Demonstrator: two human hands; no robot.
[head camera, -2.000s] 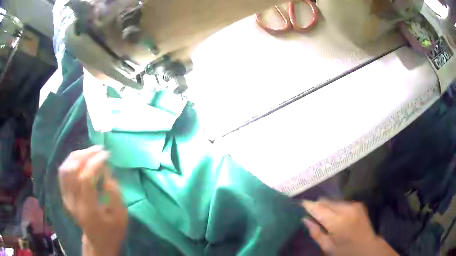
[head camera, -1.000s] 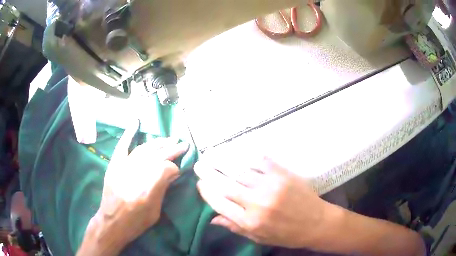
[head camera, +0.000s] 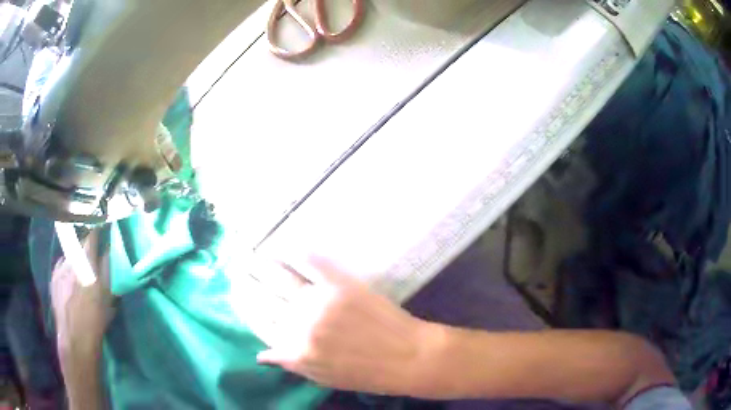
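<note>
A green fabric panel (head camera: 184, 344) runs from under the sewing machine head (head camera: 96, 180) down over the table's front edge. My left hand (head camera: 80, 312) is at the cloth's left side, below the head; its fingertips are hidden. A narrow white strip (head camera: 77, 255) shows in front of its fingers. My right hand (head camera: 321, 320) lies palm down on the cloth at the table's front edge. Its fingertips are washed out by glare, so its grip is unclear. The presser foot area (head camera: 180, 189) is small and blurred, with cloth beside it.
Orange-brown scissor handles (head camera: 317, 28) lie on the white machine table (head camera: 361, 184) behind the work. A printed ruler (head camera: 497, 188) runs along its front edge. Dark bluish-green cloth (head camera: 665, 144) is heaped at the right. The cream machine arm (head camera: 128, 72) rises at upper left.
The view has shifted, placing the machine and scissors further left. My left hand has moved from on top of the cloth to its left side. My right hand remains near the table's front edge.
</note>
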